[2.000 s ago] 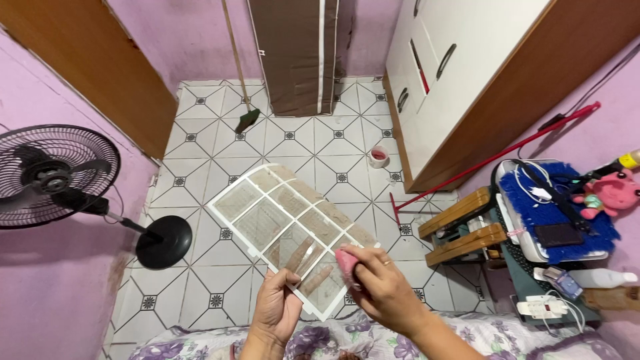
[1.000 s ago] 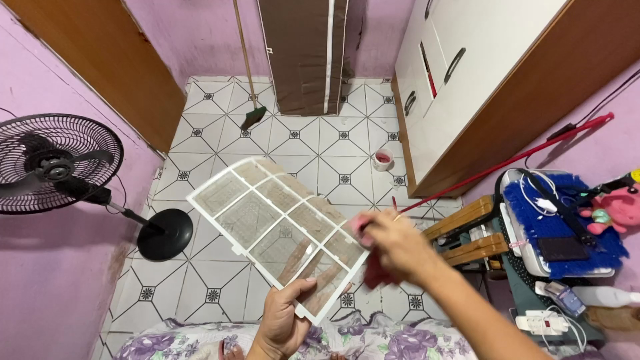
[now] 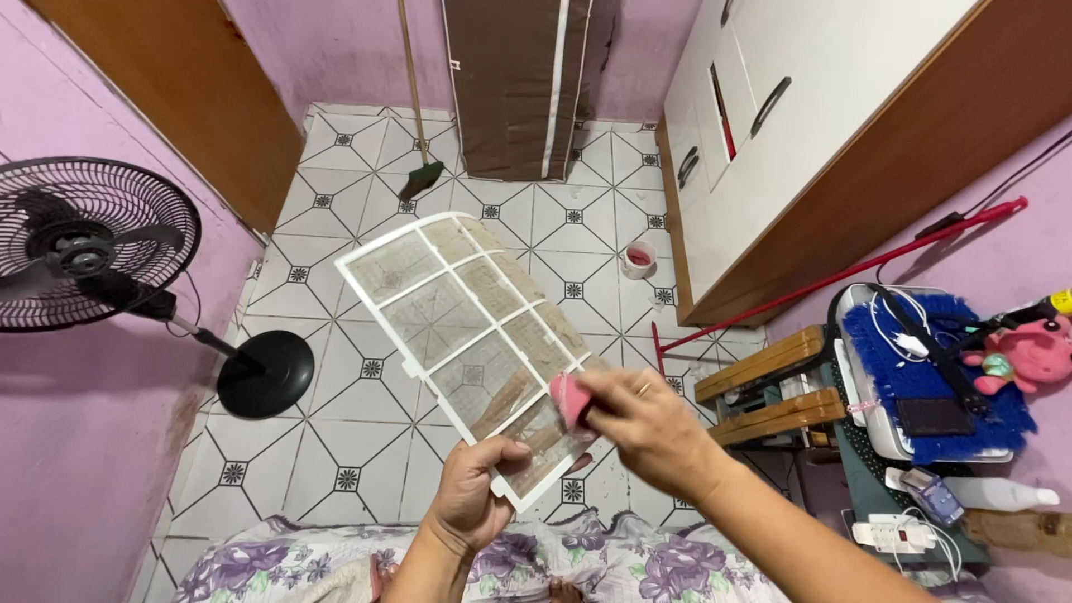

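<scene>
A white plastic-framed mesh air filter [image 3: 444,331], coated with grey-brown dust along its far right side, is held tilted above the tiled floor. My left hand [image 3: 481,494] grips its near corner, the thumb on top of the frame and the fingers beneath, partly seen through the mesh. My right hand [image 3: 649,427], with a ring on one finger, pinches a pink cloth [image 3: 571,402] against or just over the filter's right edge. The cloth is partly hidden by the fingers.
A black pedestal fan [image 3: 264,373] stands left. A broom [image 3: 423,177] leans by a brown fabric wardrobe [image 3: 511,92]. A small white tub [image 3: 638,260] sits on the floor. Right are a white cabinet [image 3: 804,50], red pole [image 3: 837,280] and cluttered shelf. Floral bedding [image 3: 695,561] lies nearest.
My right hand has moved with the pink cloth from farther right back to the filter's near right part. My left hand keeps its grip on the corner.
</scene>
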